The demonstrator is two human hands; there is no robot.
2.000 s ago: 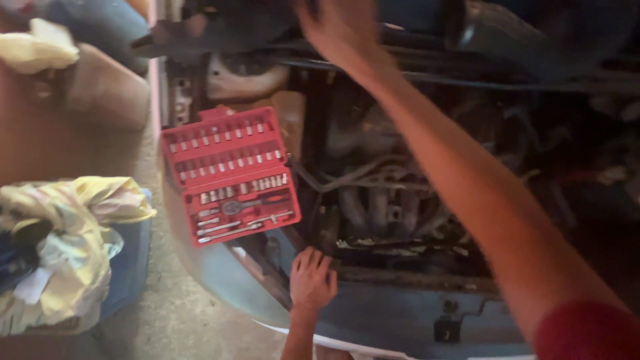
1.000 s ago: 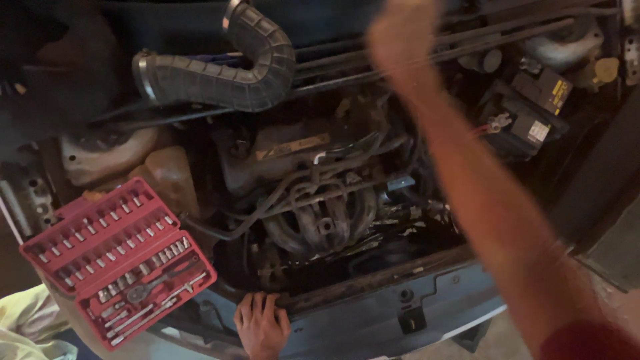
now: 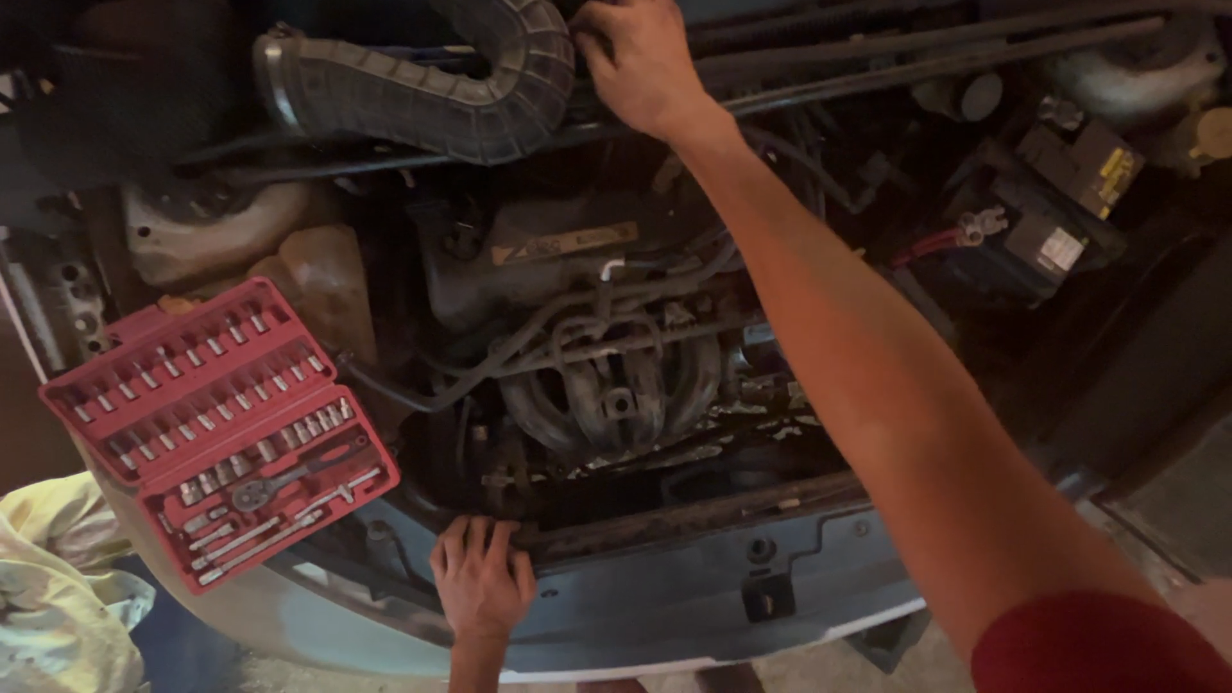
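Observation:
My left hand rests with bent fingers on the edge of the car's front panel, beside the engine bay. My right arm reaches across the bay, and my right hand is at the far side, its fingers curled at the right end of a black corrugated air intake hose; whether they grip it cannot be told. The hose has a metal clamp at its left end. A red socket set case lies unfolded at the left of the bay, with sockets, bits and a ratchet handle in it.
The engine cover and curved intake manifold fill the middle. A car battery sits at the right, with a cable clamp on or near it. A stained cloth lies at the lower left. Metal rods run along the far edge.
The view has shifted a lot toward the right. Since one second ago my right hand has moved left, up to the corrugated hose. My left hand stays at the front edge.

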